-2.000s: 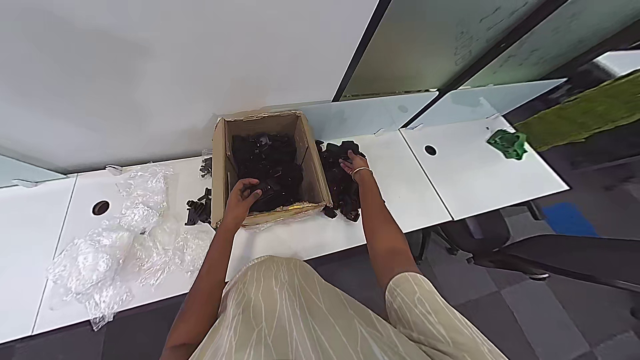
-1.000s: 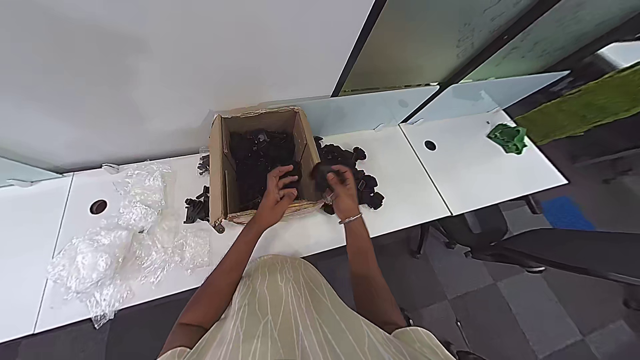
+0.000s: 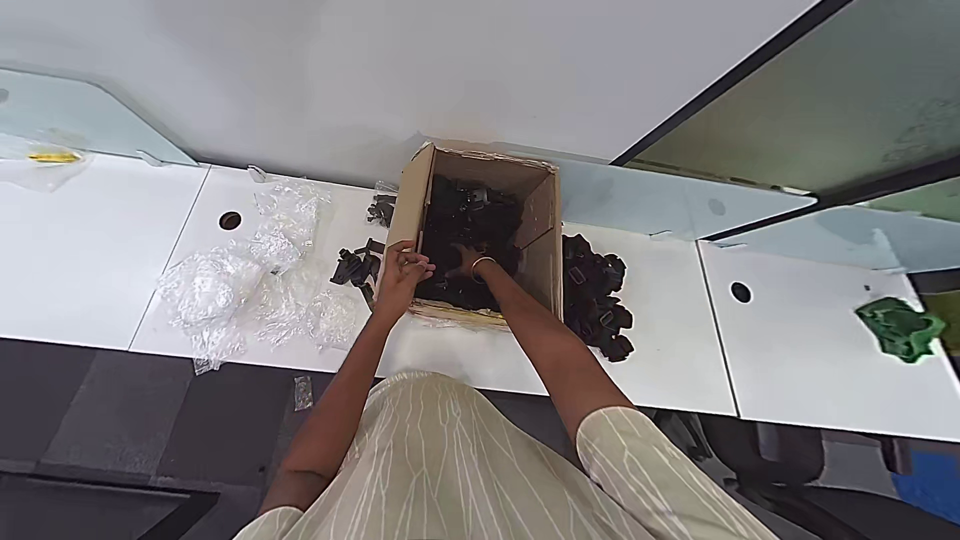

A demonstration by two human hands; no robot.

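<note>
An open cardboard box (image 3: pixel 543 202) stands on the white desk, partly filled with black straps and buckles (image 3: pixel 480 214). My left hand (image 3: pixel 405 274) is at the box's near left edge, fingers curled and apart from each other; nothing shows in it. My right hand (image 3: pixel 466 262), with a bracelet at the wrist, reaches down among the black items; its fingertips are hard to make out, and whether it grips one cannot be told. To the right of the box lies a pile of black straps with buckles (image 3: pixel 598 296). Black plastic parts (image 3: pixel 358 268) lie to its left.
Crumpled clear plastic bags (image 3: pixel 217 289) cover part of the desk (image 3: pixel 652 330) at left. A green plastic bag (image 3: pixel 900 328) lies far right. Glass dividers (image 3: pixel 622 199) and a wall stand behind. An office chair (image 3: pixel 772 457) is at lower right, and a small clear packet (image 3: pixel 303 393) is on the floor.
My right hand has moved from the pile beside the box into the box. My left hand has moved left, from inside the box to its left edge. The view has shifted left.
</note>
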